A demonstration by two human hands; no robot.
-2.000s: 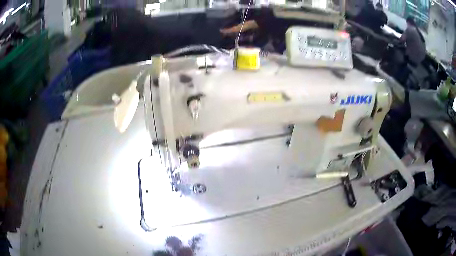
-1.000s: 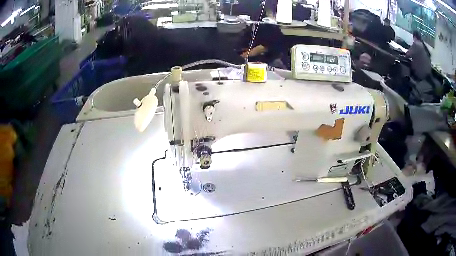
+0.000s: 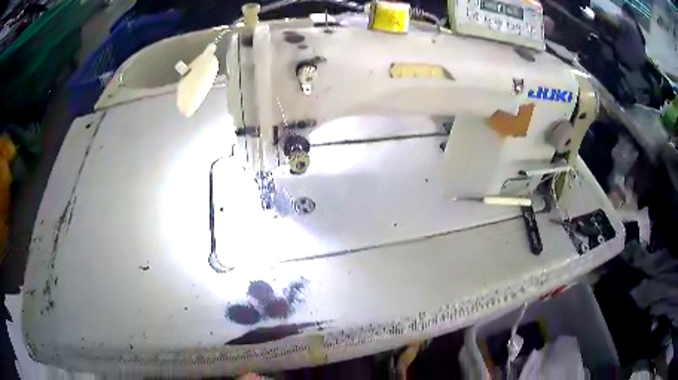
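Note:
The large white JUKI machine head [image 3: 372,82] stands over the pale table. The presser foot and needle area [image 3: 268,189] lie in lamp glare at its left end. A ribbed thread tension dial [image 3: 299,159] sits above. An awl-like tool with a white handle [image 3: 508,201] rests right of the machine bed, its metal tip pointing left. Slim black snips [image 3: 531,230] lie just beside it. Small skin-toned patches show at the bottom edge, below the table front; they may be parts of my hands, cut off and blurred. No cloth is under the foot.
A numbered tape ruler [image 3: 416,320] runs along the table's front edge. A pale bin [image 3: 587,319] with white cloth is below right. Dark stains [image 3: 260,300] mark the table. A control panel [image 3: 499,16] tops the machine. A green container [image 3: 44,59] stands far left.
The view has tilted down, so the machine sits higher and the table's front edge and bin show. Skin-toned patches have appeared at the bottom edge. The tools have not moved on the table.

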